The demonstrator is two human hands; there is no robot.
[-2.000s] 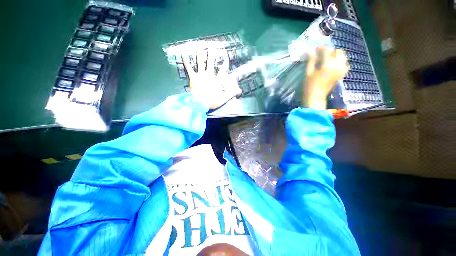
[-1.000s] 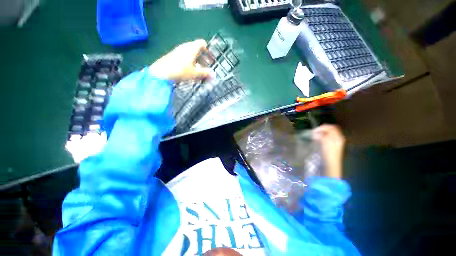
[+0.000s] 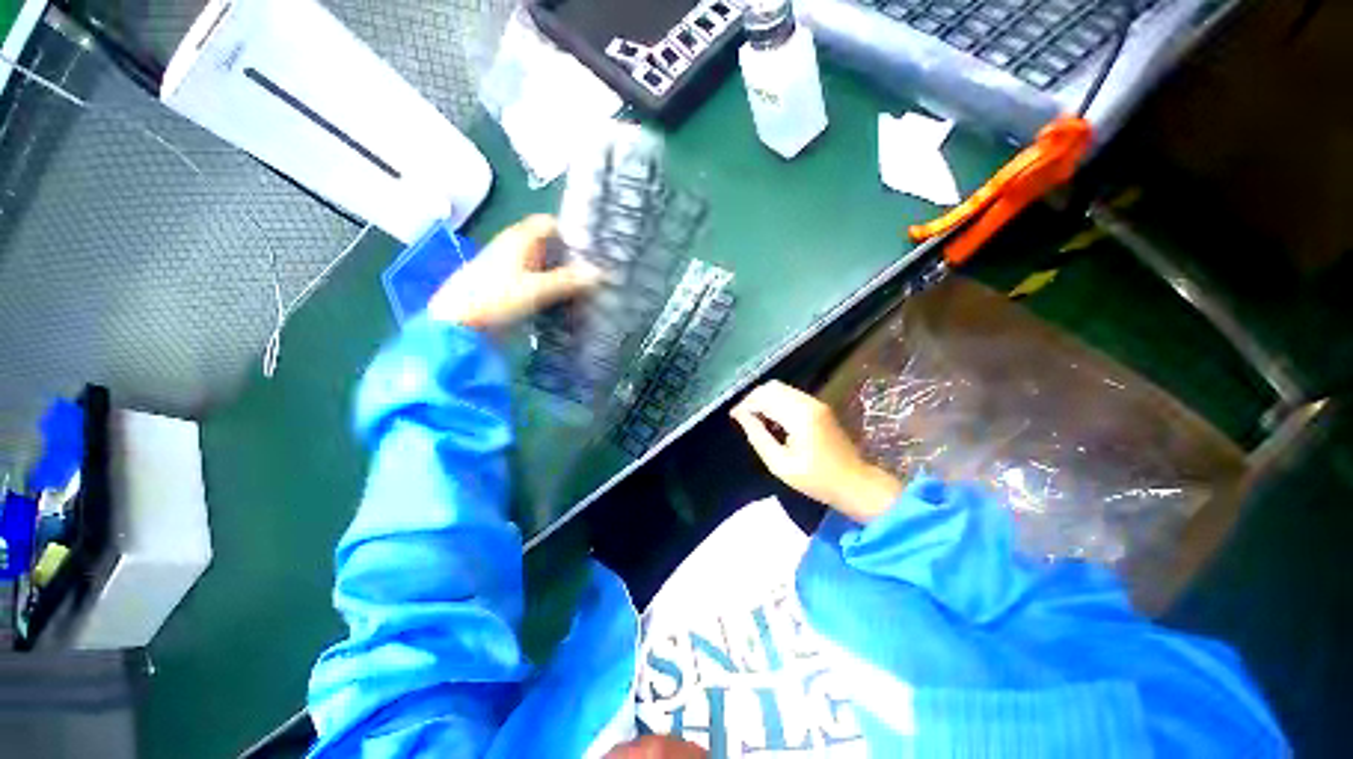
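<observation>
My left hand [image 3: 508, 276] grips a blurred part sheet [image 3: 620, 223] with rows of small dark rectangles, raised over the green mat. Its fingers are at the sheet's left side. A narrow strip [image 3: 680, 356] of the same parts lies on the mat near the table's front edge, right below the held sheet. More gridded material shows under my left hand, too blurred to separate. My right hand [image 3: 809, 449] is just off the table edge, above my lap, with its fingers curled in and nothing visible in them.
Orange-handled tool [image 3: 1021, 190], white scrap [image 3: 916, 157] and bottle [image 3: 782, 86] are at the right. A gridded full-sheet stack [image 3: 1024, 33] and black tray [image 3: 631, 37] are at the far side. Blue tray [image 3: 425, 273], white device [image 3: 319, 116] and white box [image 3: 160, 519] stand left. Brown bag [image 3: 1039, 445] holds clear film.
The view has turned. My right hand has come from over the film bag to near the table edge; the film it held no longer shows. My left hand still holds parts, now raised.
</observation>
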